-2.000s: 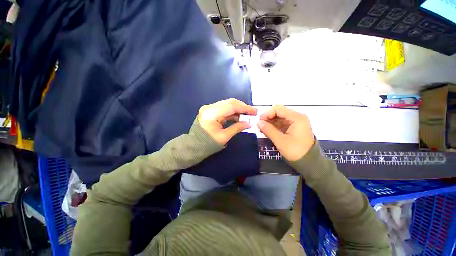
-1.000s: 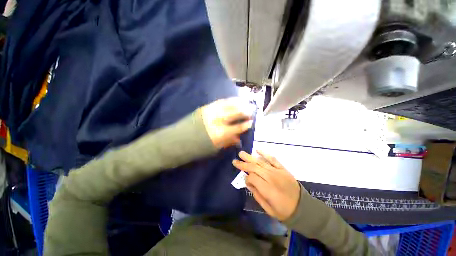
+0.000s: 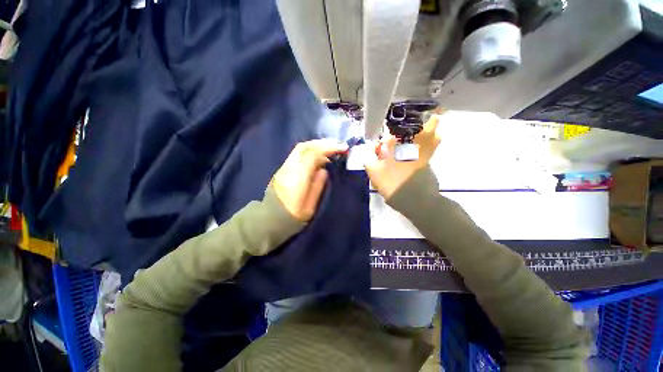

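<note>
The navy fabric panel (image 3: pixel 254 123) lies over the left of the machine bed, its straight right edge running to the needle area. A small white label (image 3: pixel 357 157) lies at this edge, just in front of the presser foot area, which is glare-lit and partly hidden by the machine's pale guard (image 3: pixel 385 65). My left hand (image 3: pixel 304 174) rests on the navy panel with its fingertips at the label's left side. My right hand (image 3: pixel 403 163) is at the label's right side, its fingers partly behind a small machine knob. Both hands hold the label at the edge.
The machine head (image 3: pixel 574 43) with a round tension knob (image 3: pixel 493 49) hangs over the bed. A ruler strip (image 3: pixel 574 260) lines the table front. A cardboard box (image 3: pixel 631 207) stands at the right end. Blue baskets stand at the lower left (image 3: pixel 76 312) and lower right (image 3: pixel 629 327).
My left hand has moved slightly left and down. My right hand has moved up from the lower panel edge to the needle area. The white label now lies between them, and the view has shifted.
</note>
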